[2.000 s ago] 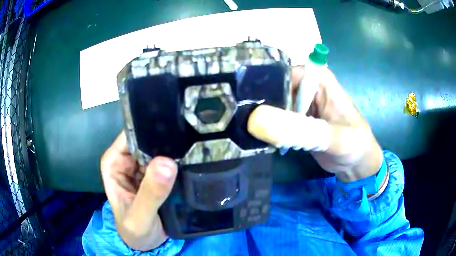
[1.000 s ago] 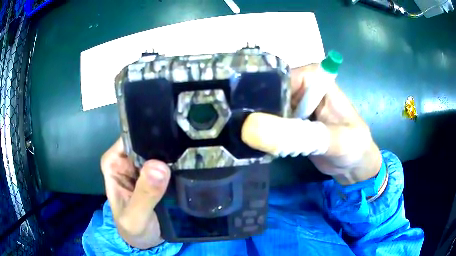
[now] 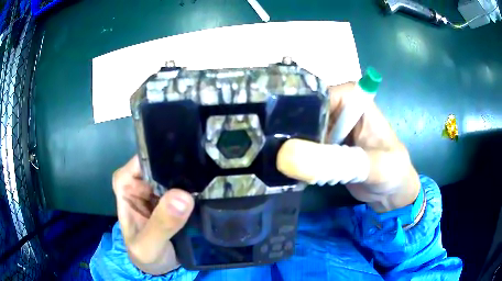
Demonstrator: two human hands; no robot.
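The trail camera housing (image 3: 234, 186) is held up close in front of me, its camouflage front shell facing me with two dark windows and a hexagonal lens ring. Its black lower section (image 3: 236, 233) hangs below, showing a domed cover, screen and keypad. My left hand (image 3: 151, 219) grips the lower left side, thumb on the front. My right hand (image 3: 363, 148) holds the right side, its finger in a ribbed whitish cot lying on the right dark window. It also holds a white pen-type tool (image 3: 352, 110) with a green end; its tip is hidden.
A long white strip (image 3: 220, 46) lies behind the housing on the green bench (image 3: 418, 93). A slim pale tool (image 3: 257, 10) lies beyond it. Yellow scraps (image 3: 451, 127) lie at right. An air blow gun (image 3: 415, 10) and white block (image 3: 478, 12) are at upper right. Mesh partition (image 3: 22, 137) at left.
The housing and both hands sit slightly lower in view, and so does the bench scene. The pen-type tool's green end has tilted further right. The grip on the housing looks the same.
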